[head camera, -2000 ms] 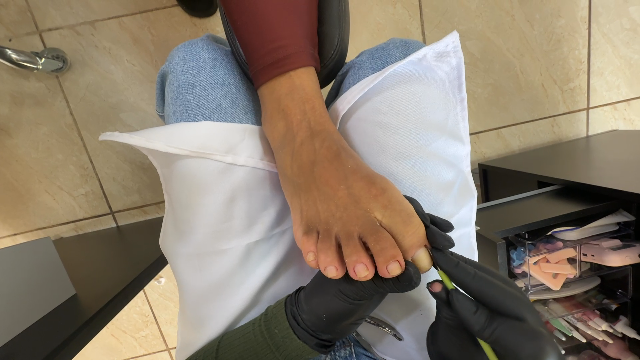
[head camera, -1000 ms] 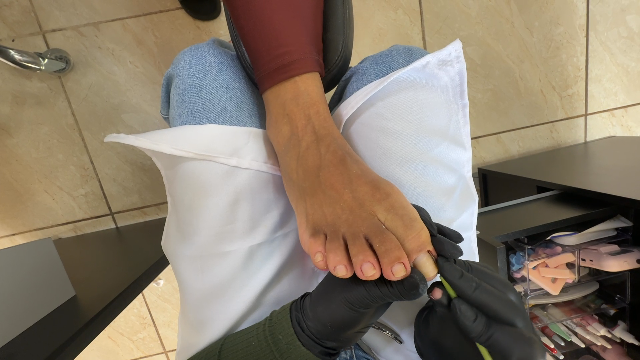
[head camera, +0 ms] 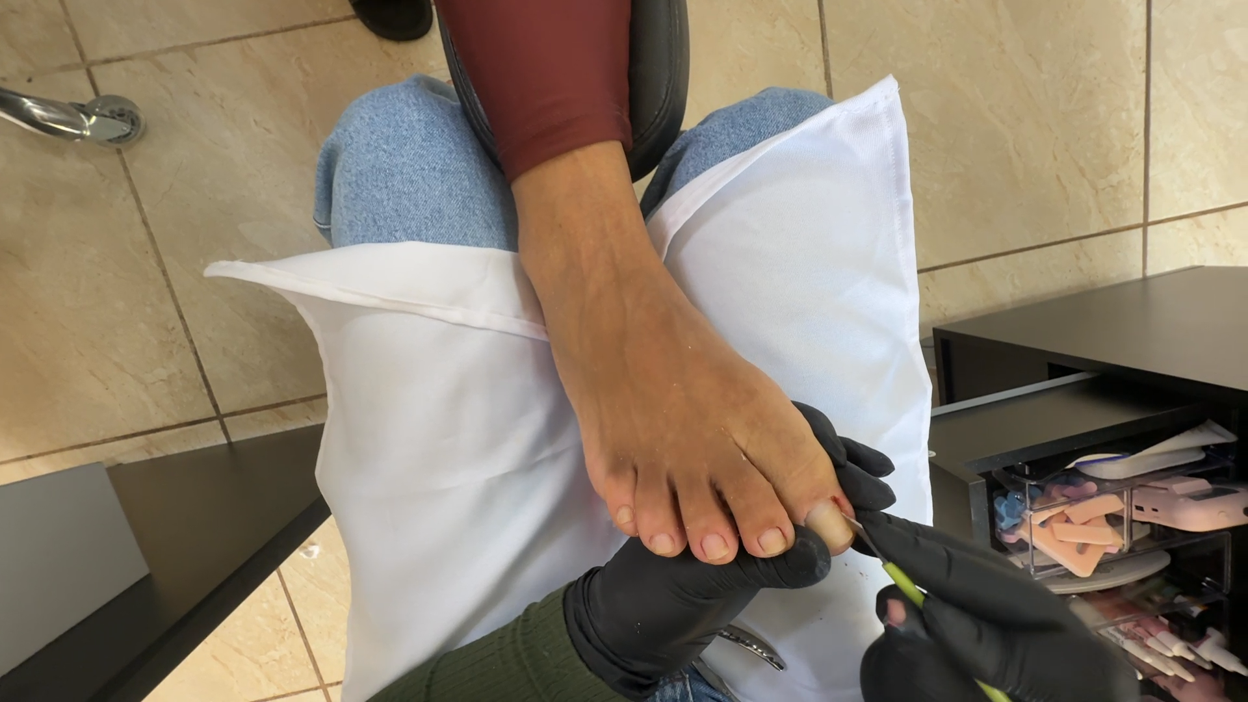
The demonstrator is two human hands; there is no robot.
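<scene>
Another person's bare foot rests over a white cloth on my denim-covered lap, toes toward me. My left hand, in a black glove, grips the front of the foot from below; its thumb lies by the big toe and its fingertips show at the foot's far side. In my right hand, also black-gloved, is a slim tool with a green handle and a thin metal tip. That tip touches the side of the big toenail. A metal implement lies partly hidden beside my left wrist.
At right, an open drawer of a dark cabinet holds clear organizers with peach-coloured blocks and several slim items. Dark furniture stands at left. Beyond are a padded leg support, a chrome leg and floor tiles.
My right hand and the green-handled tool have shifted slightly about the big toe, and the metal tip now shows against the nail's side. My left hand keeps its hold on the foot.
</scene>
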